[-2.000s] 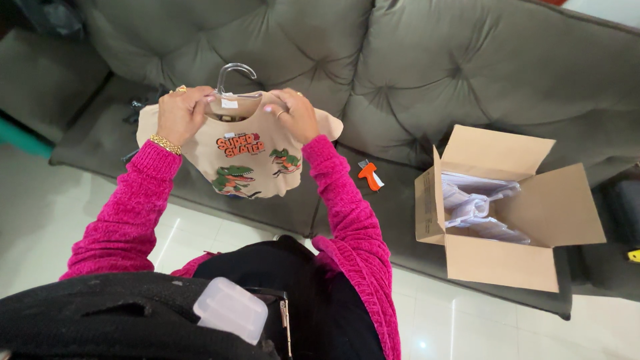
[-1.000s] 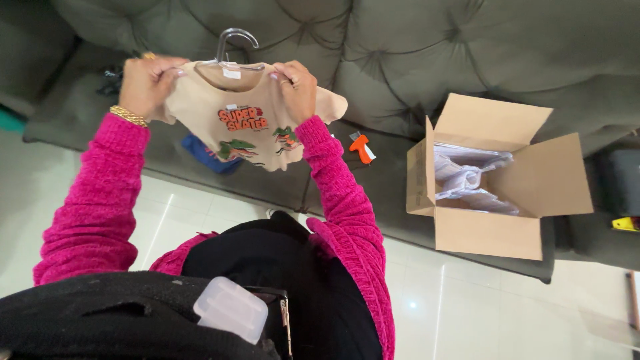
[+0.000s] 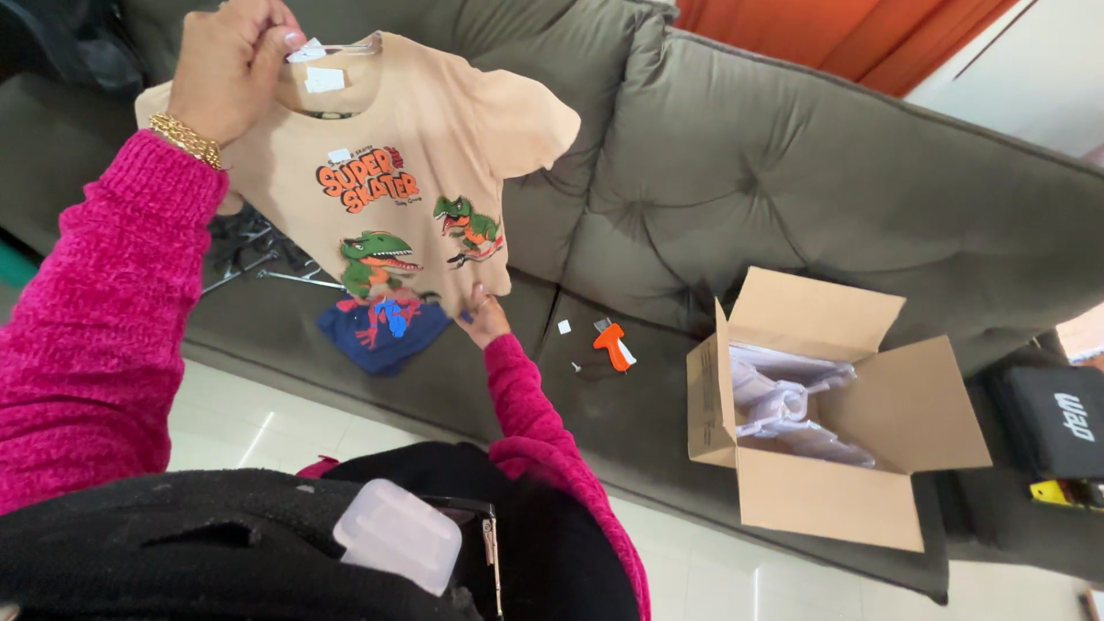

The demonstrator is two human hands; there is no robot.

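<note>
A beige child's T-shirt (image 3: 414, 112) with dinosaur prints hangs on a clear plastic hanger (image 3: 358, 47) above the sofa seat. My left hand (image 3: 228, 73) grips the hanger at the neckline, its fingers closed; the hook is hidden. Low on the shirt, my right hand (image 3: 485, 319) pinches the hem between thumb and fingers. Behind the hem lies a folded navy garment (image 3: 388, 345) with a red and blue print. An orange tagging gun (image 3: 614, 347) lies on the seat to the right of my right hand, beside a small white tag (image 3: 564, 327).
An open cardboard box (image 3: 828, 496) holding clear plastic packages (image 3: 776, 405) stands on the sofa (image 3: 690, 172) at the right. Several hangers (image 3: 302, 278) lie behind the shirt at the left. Further right are a black case (image 3: 1056, 418) and a yellow object (image 3: 1050, 492).
My right hand has left the shirt's shoulder and moved down to the hem. My left hand has gone from the shoulder to the hanger at the neckline. The shirt now hangs tilted.
</note>
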